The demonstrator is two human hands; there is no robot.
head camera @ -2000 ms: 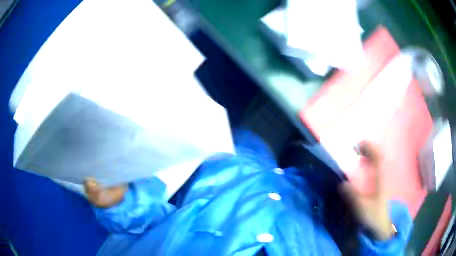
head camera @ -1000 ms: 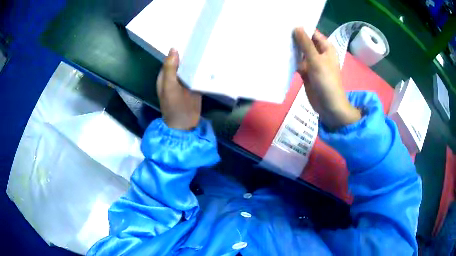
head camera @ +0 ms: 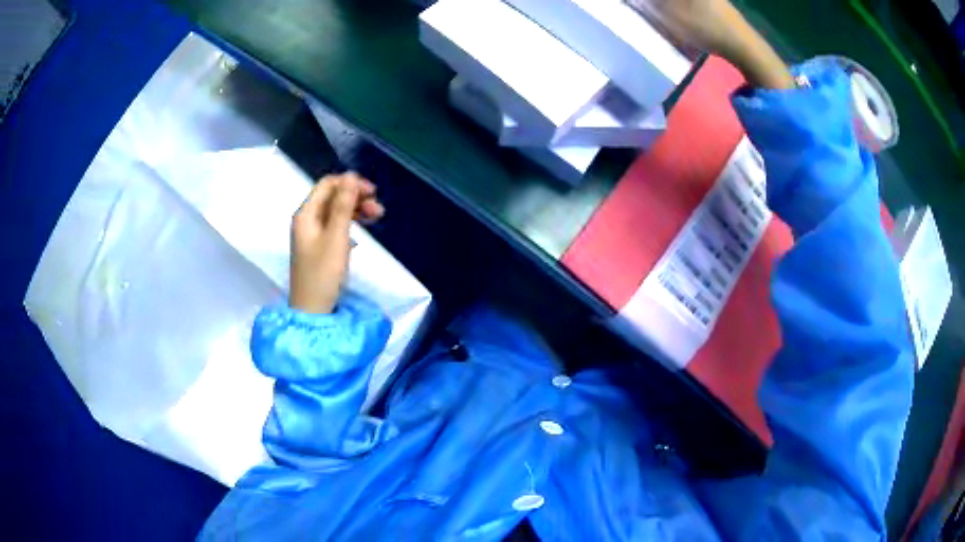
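White boxes (head camera: 519,69) lie piled unevenly on the green table, with another white box (head camera: 614,42) at the top edge of the picture. My right hand (head camera: 698,19) is beside that box's far end, cut off by the top edge; its fingertips are hidden, so its grip is unclear. My left hand (head camera: 330,233) is in the air over the white bag, fingers curled together, with nothing visible in it. A label strip (head camera: 707,254) with black barcodes lies across the red mat (head camera: 656,228), its end at the table edge.
A large open white bag (head camera: 138,275) is beside the table at left, with white surfaces inside. The label roll (head camera: 873,106) is partly behind my right sleeve. A small white box pile (head camera: 925,284) stands right of the mat. The dark table edge runs diagonally before me.
The large white block held in both hands a second ago is no longer held up between them; boxes now lie piled there. My left hand moved down-left, my right hand up to the top edge.
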